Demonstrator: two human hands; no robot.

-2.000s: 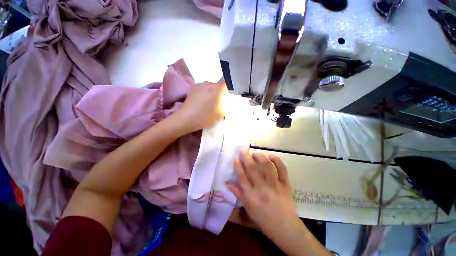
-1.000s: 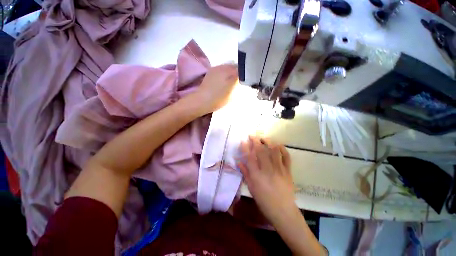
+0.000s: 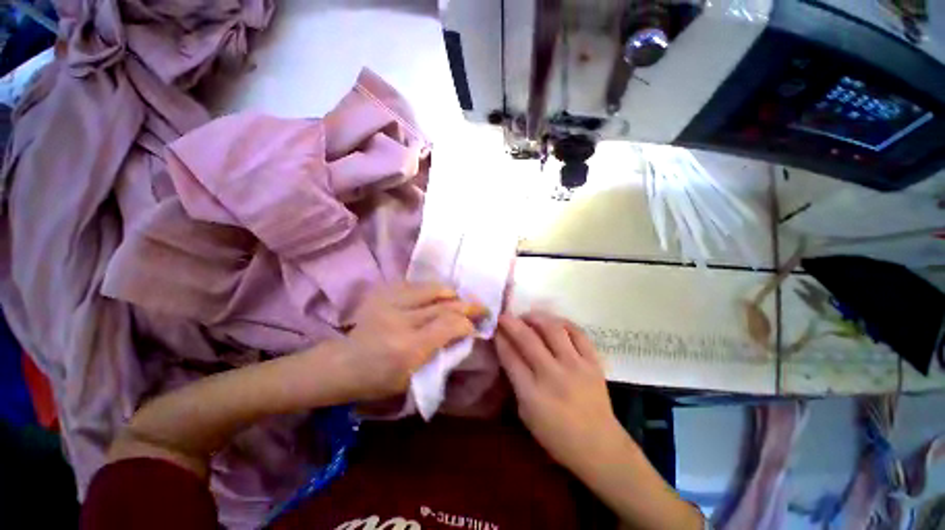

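Note:
A pale lilac band runs from under the bright needle area of the white sewing machine towards me. It joins the dusty-pink garment body, heaped to the left. My left hand grips the band near its front end, which hangs folded below my fingers. My right hand lies at the band's right edge, its fingertips touching the fabric close to my left fingers. The fabric under the lamp is washed out by glare.
White strips fan out right of the needle. A black pointed piece lies at the table's right end. Cut pieces lie on a white board at the lower right. A screen panel is lit.
My left hand has moved from beside the needle down to the band's front part and taken hold there. The band's front end is now folded. My right hand stays at the band's right edge.

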